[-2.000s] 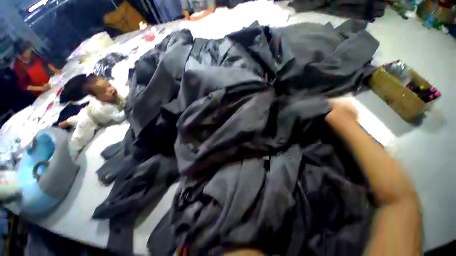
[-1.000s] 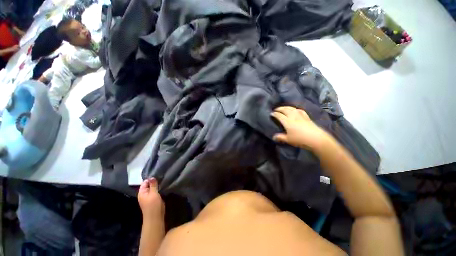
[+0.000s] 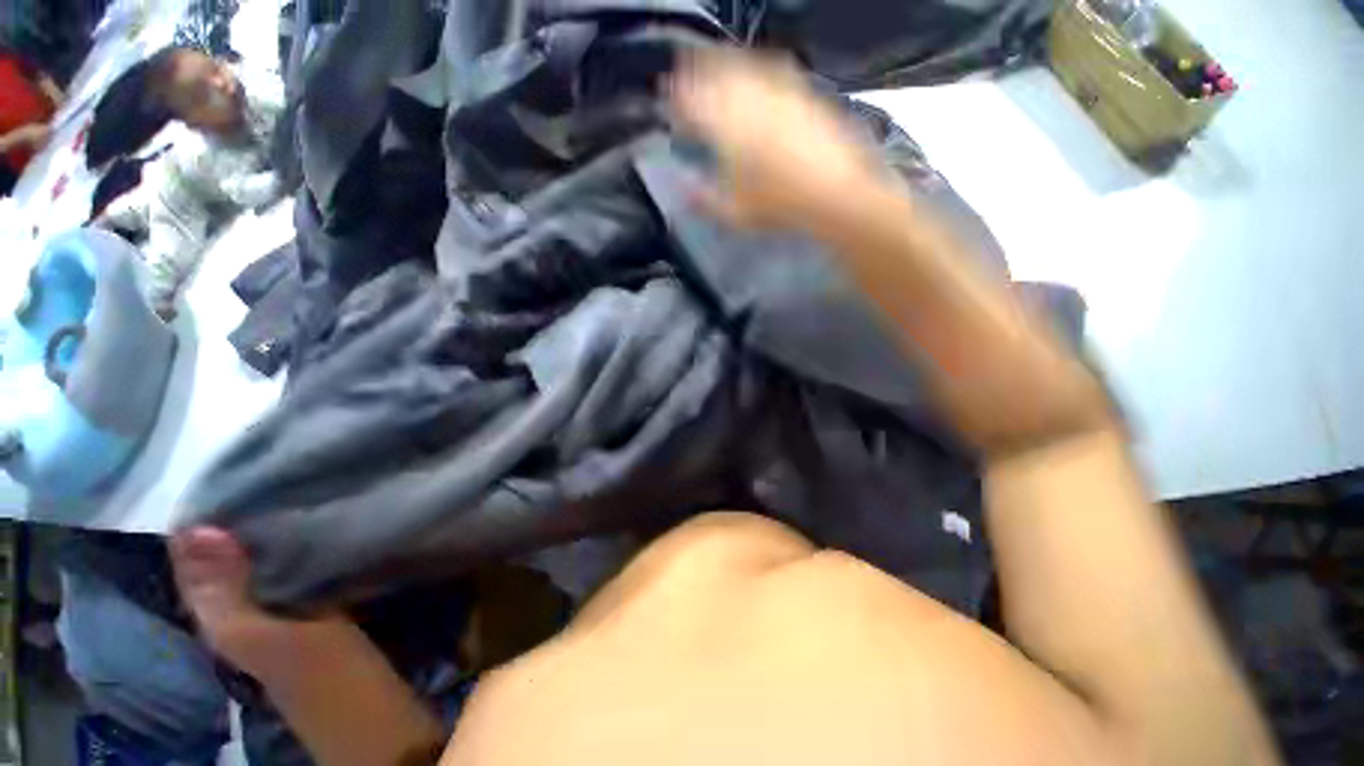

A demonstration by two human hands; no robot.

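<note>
A dark grey jacket or coat (image 3: pixel 584 374) lies spread in front of me over the table's near edge, joined to a larger heap of dark grey cloth. A small white label (image 3: pixel 956 525) shows on its lower right part. My left hand (image 3: pixel 213 576) is closed on the cloth at the far left of the garment, at the table edge. My right hand (image 3: pixel 763 142) is blurred over the upper part of the garment. Whether its fingers hold cloth cannot be told.
A carton with small coloured items (image 3: pixel 1137 90) stands at the far right of the white table (image 3: pixel 1242 299). A baby (image 3: pixel 195 150) lies at the upper left, behind a blue and grey padded seat (image 3: pixel 97 367). A person in red (image 3: pixel 21 112) is at the left edge.
My left hand has moved left with the cloth, stretching the garment sideways. My right hand has moved up and left over it. The view earlier tilted down towards the near edge.
</note>
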